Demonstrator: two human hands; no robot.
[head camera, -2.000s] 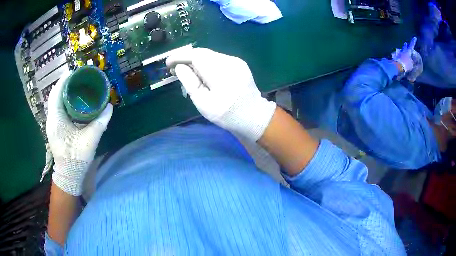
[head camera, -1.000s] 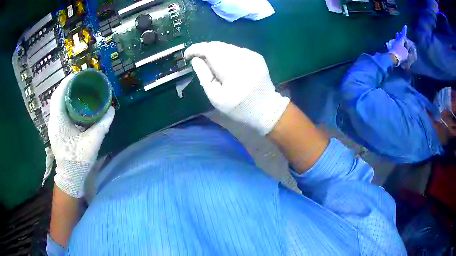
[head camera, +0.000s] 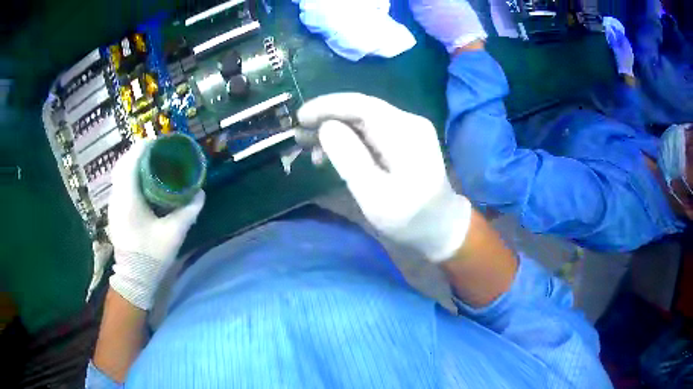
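The large green circuit board lies on the green bench at the upper left, with silver heatsinks, yellow-and-black transformers and dark round capacitors. My left hand, in a white knit glove, holds the round green coating jar upright over the board's near edge. My right hand, also gloved, is at the board's right near corner with its fingers pinched together. A thin dark stick, apparently the brush, shows partly along these fingers; its tip cannot be made out.
A crumpled white cloth lies beyond the board. A coworker in a blue smock sits at the right, one gloved hand reaching beside the cloth. Another board lies at the far right. A pale tape tail hangs at the board's left edge.
The coworker's arm has reached in over the bench beside the cloth. The board, jar and my left hand appear lower and further right in view. My right hand also appears lower and further right.
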